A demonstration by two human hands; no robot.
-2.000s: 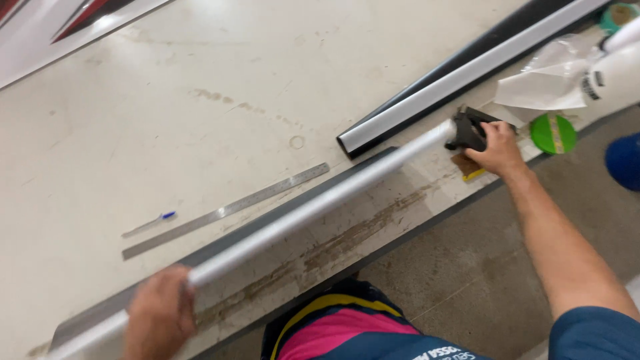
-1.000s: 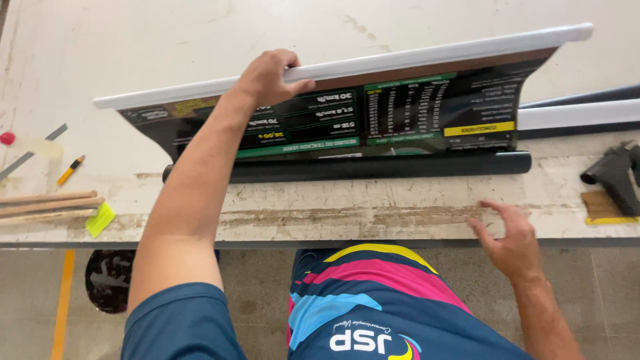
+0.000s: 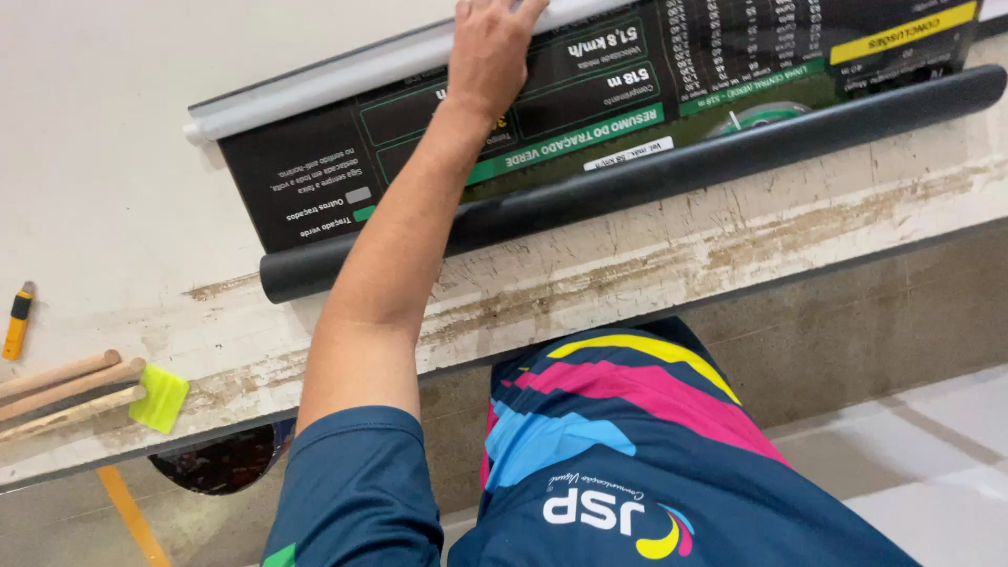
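My left hand (image 3: 488, 59) lies at the top of the view on the pale tube (image 3: 331, 90) along the far edge of a printed banner; its fingertips are cut off, so its grip is hard to judge. The banner (image 3: 291, 177) is black and green, bears writing and charts, and lies partly unrolled on the worktable. Its near part is wound into a dark roll (image 3: 630, 177) close to the table's front edge. My left forearm crosses over the banner and the roll. My right hand is out of view.
A yellow utility knife (image 3: 19, 321) lies at the left on the white worktable (image 3: 102, 197). Several wooden dowels (image 3: 71, 386) lie by the front left edge, beside a bright yellow-green piece (image 3: 160, 398). A dark round container (image 3: 216, 461) stands below the edge.
My right hand, open near the table's front edge one second ago, has left the view. The banner now lies tilted in view, its right end higher. The view has shifted markedly.
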